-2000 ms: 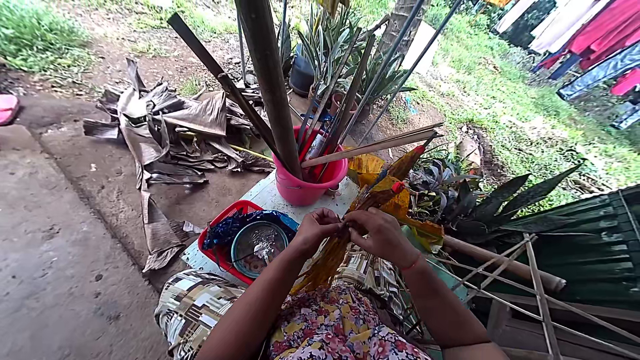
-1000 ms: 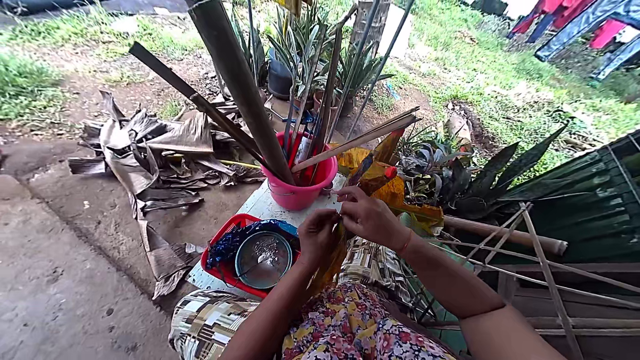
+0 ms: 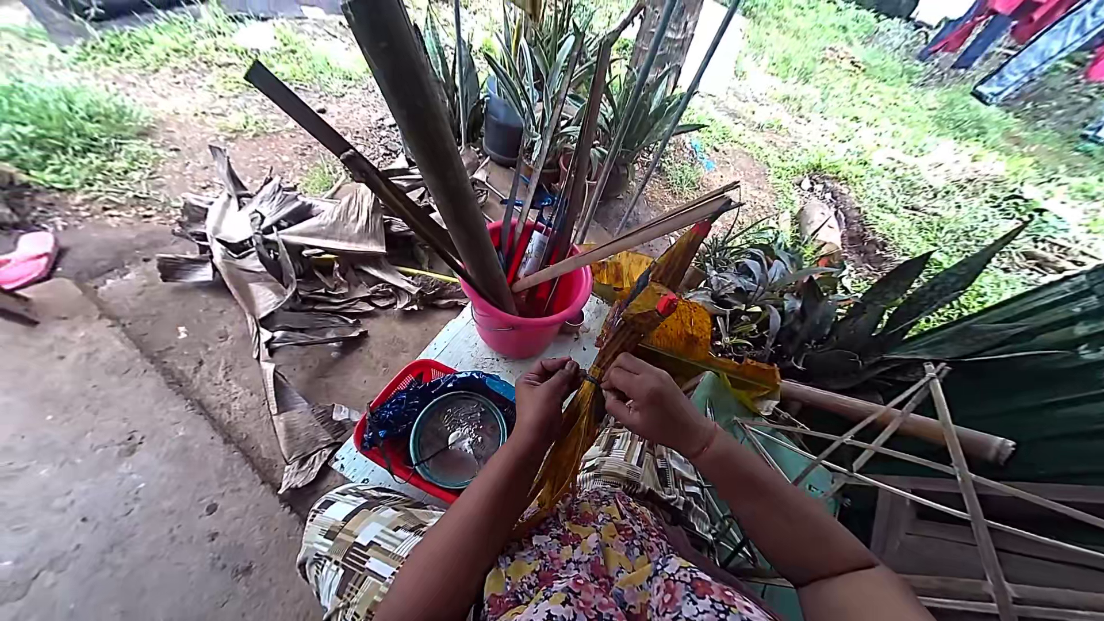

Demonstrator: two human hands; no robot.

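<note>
A bundle of yellow-brown dried leaves (image 3: 573, 431) lies across my lap and rises between my hands, with red tips at its upper end. A thin dark tie crosses its narrow part. My left hand (image 3: 552, 390) pinches at the tie from the left, thumb and forefinger together. My right hand (image 3: 649, 404) has its fingers closed at the tie on the other side; the fingertips partly hide what they grip. Just beyond stands a pink bucket (image 3: 526, 332) holding bamboo pieces and sticks. Left of my left hand, a round teal-rimmed container (image 3: 457, 440) sits in a red plastic basket (image 3: 405, 376).
A pale board (image 3: 444, 345) supports the bucket and basket. Dried brown leaves (image 3: 297, 259) are heaped at the left. Thin bamboo strips (image 3: 962, 466) and a bamboo pole (image 3: 897, 423) lie at the right. Potted plants (image 3: 552, 103) stand behind the bucket.
My hands have moved apart slightly from their close position one second ago, and the tie now shows between them. The leaf bundle's upper end shows more plainly.
</note>
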